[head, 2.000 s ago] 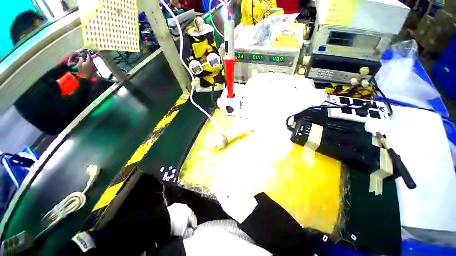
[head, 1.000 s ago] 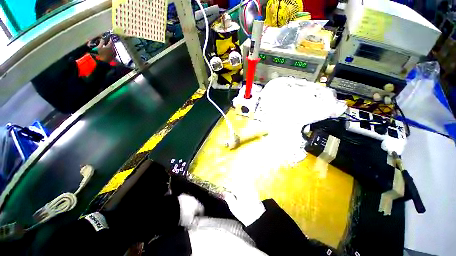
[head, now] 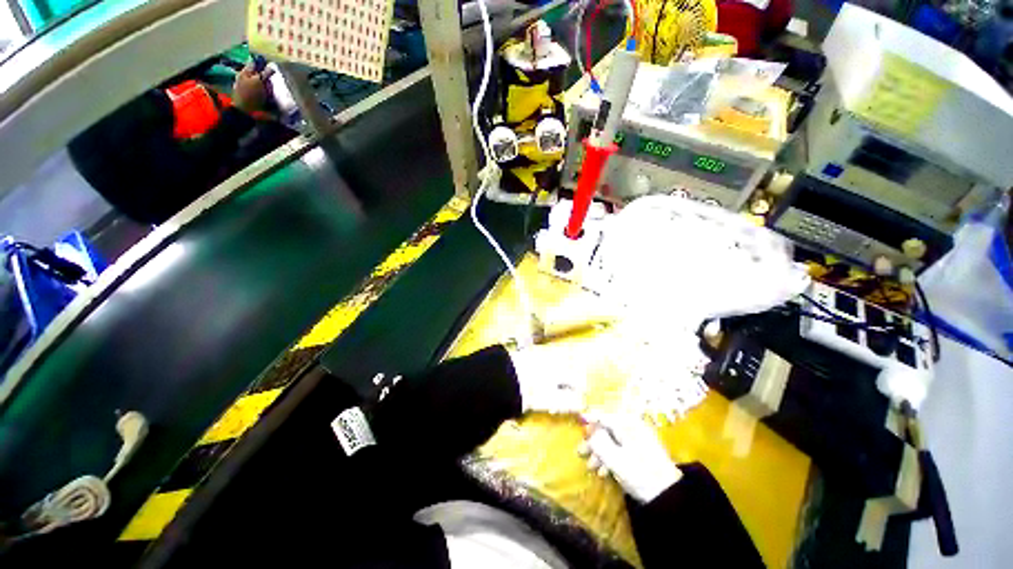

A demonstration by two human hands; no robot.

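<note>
My left hand [head: 549, 380], in a white glove, reaches over the yellow mat [head: 555, 453] at the near edge of a heap of small white parts [head: 655, 372]. Glare blurs its fingers. My right hand [head: 631, 453], in a white glove with some fingertips bare, is just right of and nearer than the left, its fingers bent. I cannot tell if either hand holds anything. A whitish plastic bag [head: 700, 261] lies behind the heap. A white cable ends in a test plug [head: 537, 329] on the mat.
A red-handled probe [head: 591, 187] stands in a white block. A black socket block [head: 800, 406] with tape and a black lever [head: 936, 500] lie right. A grey power meter [head: 678, 156] stands behind. A corded bundle [head: 72, 500] lies on the green conveyor. A person [head: 167, 145] is beyond.
My left hand has moved from near my body forward onto the mat, by the heap. My right hand has shifted right. The view has turned, and the meter's digits have changed.
</note>
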